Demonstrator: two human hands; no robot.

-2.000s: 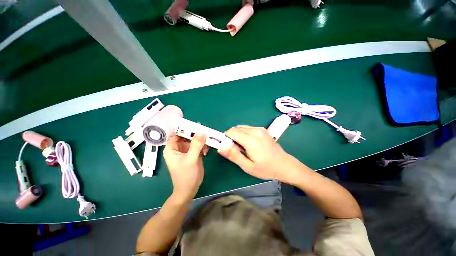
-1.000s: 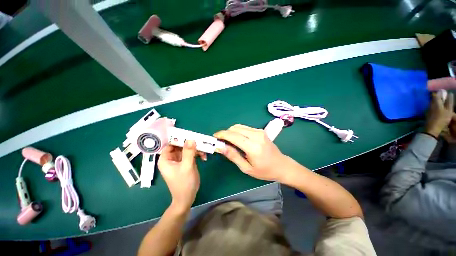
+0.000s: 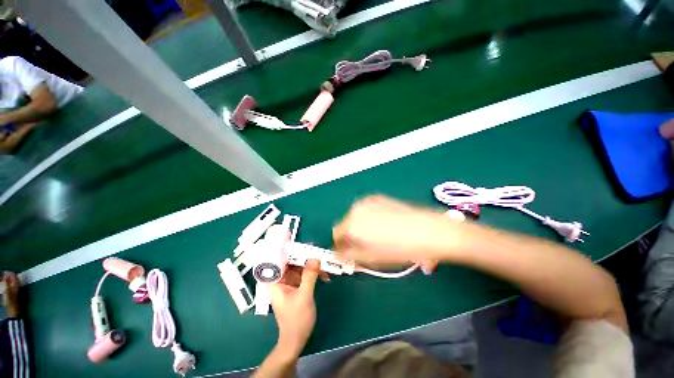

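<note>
A pink hair dryer head (image 3: 267, 272) with a dark round grille and a white stem (image 3: 318, 258) lies over loose white inner covers (image 3: 236, 284). My left hand (image 3: 294, 306) holds it where the head meets the stem. A thin pink lead (image 3: 388, 274) runs from the stem end towards a pink sleeve, mostly hidden under my right forearm. My right hand (image 3: 373, 230) is blurred, with fingers curled, just above the stem's end; whether it holds anything is not visible. The tied cord bundle (image 3: 484, 196) and its plug (image 3: 567, 229) lie beyond my right forearm.
Another unfinished dryer (image 3: 108, 343) with cord lies left on the bench. One more (image 3: 318, 109) lies on the conveyor behind the white rail (image 3: 355, 151). A slanted upright (image 3: 177, 111) stands at upper left. A blue cloth (image 3: 635, 155) lies right. People's arms show at both edges.
The view has shifted, showing more of the conveyor. My right hand has left its grip on the stem's end and moved up, blurred. The lead from the stem now shows. My left hand still holds the dryer.
</note>
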